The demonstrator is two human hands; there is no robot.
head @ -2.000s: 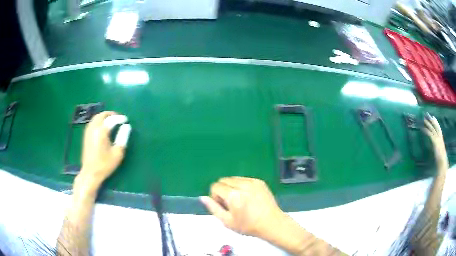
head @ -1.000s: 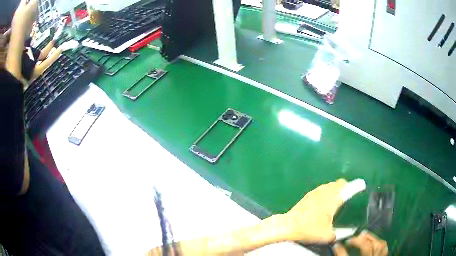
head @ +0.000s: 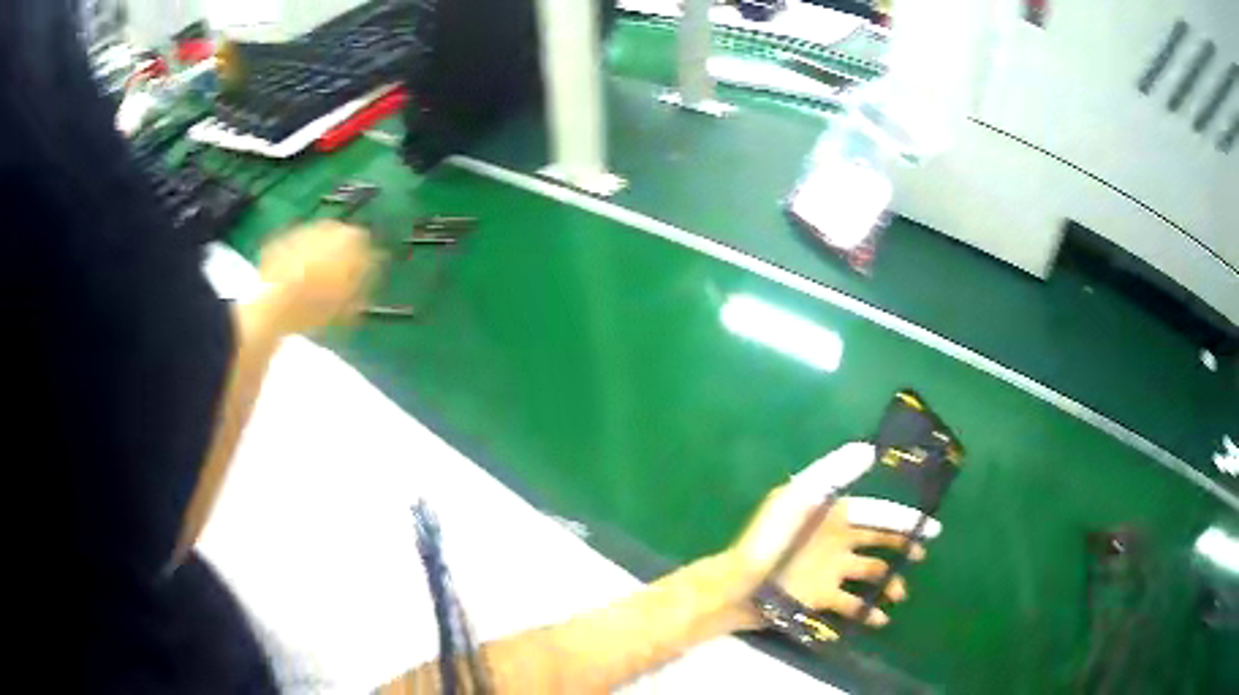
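My left hand (head: 815, 557), with white covers on its thumb and one finger, holds a dark phone middle frame (head: 919, 448) above the green surface. The frame is tilted, with its camera-end section up and away from me and small yellow marks on its black face. The fingers show through its open window, and its other end is near the base of the hand. My right hand is not in view.
Another person's hand (head: 319, 269) is over a frame (head: 442, 231) at upper left; their dark clothing fills the left side. A blurred frame (head: 1114, 597) lies lower right. A pale rail (head: 870, 315) crosses behind, with a parts bag (head: 845, 190) beyond. A dark cord (head: 438, 584) hangs low.
My left hand has lifted a frame and turned its yellow-marked face into view. My right hand has left the picture. The neighbour has leaned in and reached to a frame at upper left.
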